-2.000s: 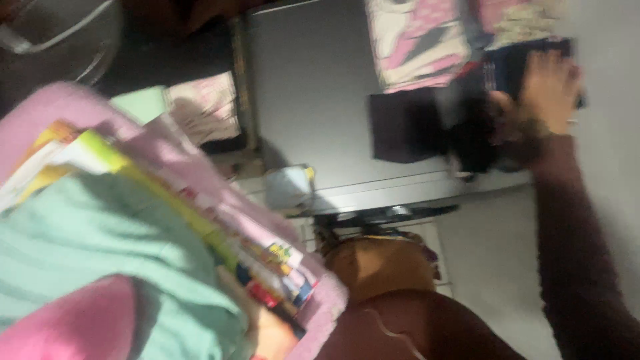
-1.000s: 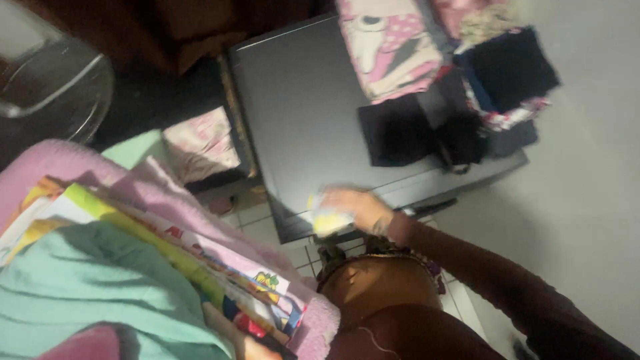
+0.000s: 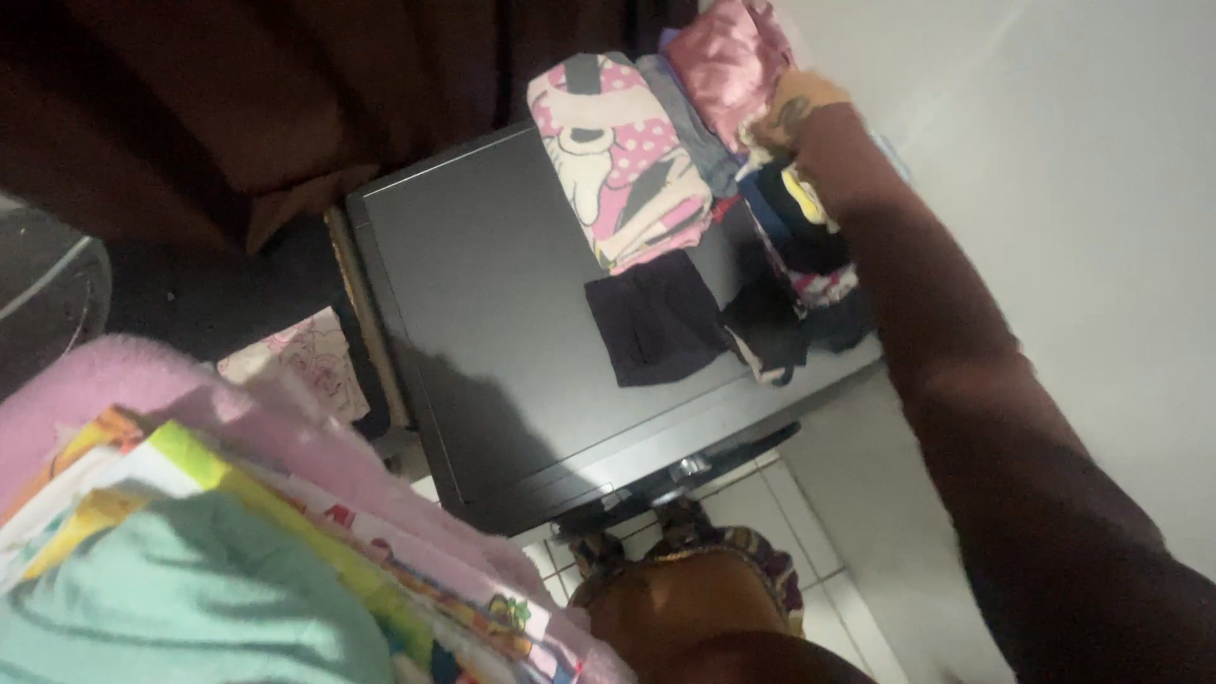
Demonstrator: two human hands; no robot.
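My right hand [image 3: 798, 104] reaches to the far right, touching a cream patterned cloth beside a folded pink satin cloth [image 3: 727, 66]; its fingertips are hidden. Below it, a dark folded stack [image 3: 803, 233] has a small yellow and white piece [image 3: 806, 197] on it. A folded pink cartoon-print cloth [image 3: 622, 157] and dark folded garments [image 3: 655, 318] lie to the left. All rest on a dark flat-screen television [image 3: 475, 285] lying face up. At the lower left is a bundle: fluffy pink cloth [image 3: 161, 370], colourful printed items [image 3: 275, 513] and mint-green cloth [image 3: 190, 589]. My left hand is out of view.
A brown curtain [image 3: 237, 95] hangs behind the television, and a pale wall [image 3: 1064, 209] stands to the right. A pink-and-cream printed cloth [image 3: 309, 366] lies on a dark surface to the left, near a clear plastic object [image 3: 57, 275]. Floor tiles [image 3: 788, 503] show below.
My right hand has moved from the television's near edge, where it held a small yellow and white piece, up to the clothes at the far right. The left hand's visible part has gone out of view.
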